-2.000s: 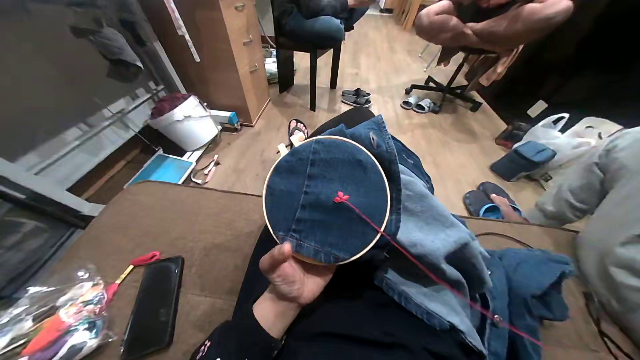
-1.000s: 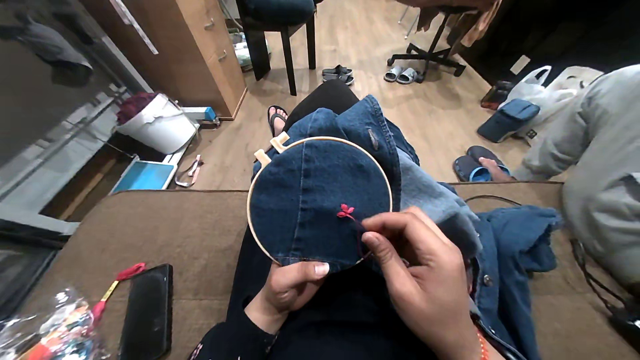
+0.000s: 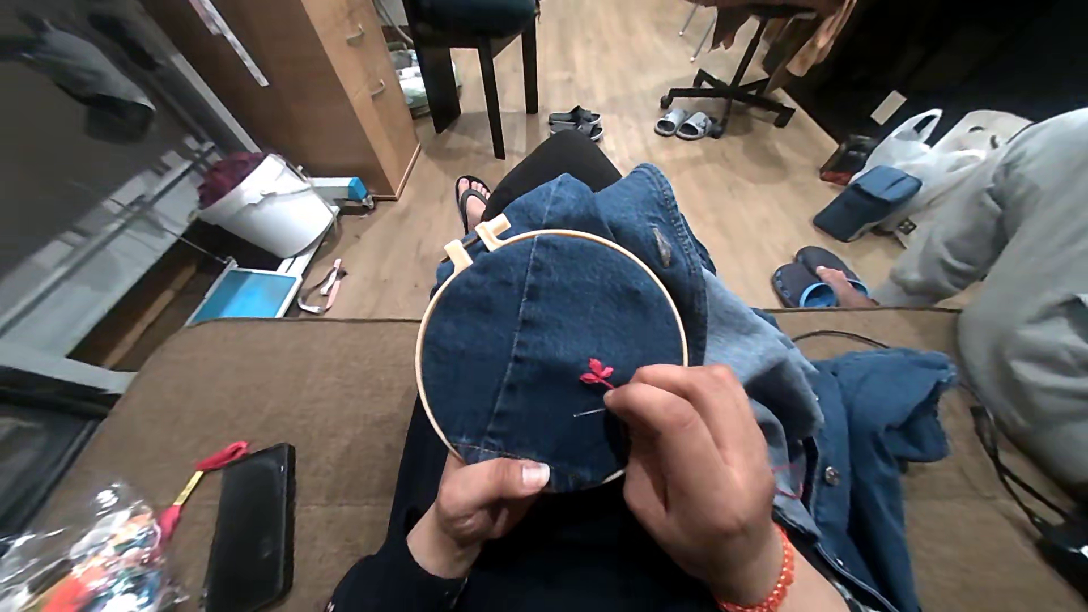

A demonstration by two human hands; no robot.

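A denim garment (image 3: 561, 323) is stretched in a round embroidery hoop (image 3: 418, 357), whose screw clamp is at the upper left. My left hand (image 3: 484, 501) grips the lower rim, its thumb on top of the cloth. A small red embroidered flower (image 3: 597, 372) shows right of centre on the denim. Just below and right of it, my right hand (image 3: 697, 459) pinches a thin needle (image 3: 588, 413) that points left over the cloth. Red thread lies close to the fingertips. The underside of the hoop is hidden.
On the brown cushioned seat (image 3: 340, 382) lie a black phone (image 3: 251, 527), a red thread skein (image 3: 223, 456) and a plastic bag of coloured threads (image 3: 102, 552). At the right, a person's grey-trousered leg (image 3: 1020, 204) is close by, beside a black cable (image 3: 1007, 476).
My right hand, out of view two seconds ago, came to the flower. Since one second ago, the needle has come into sight at its fingertips. The view has tilted downward.
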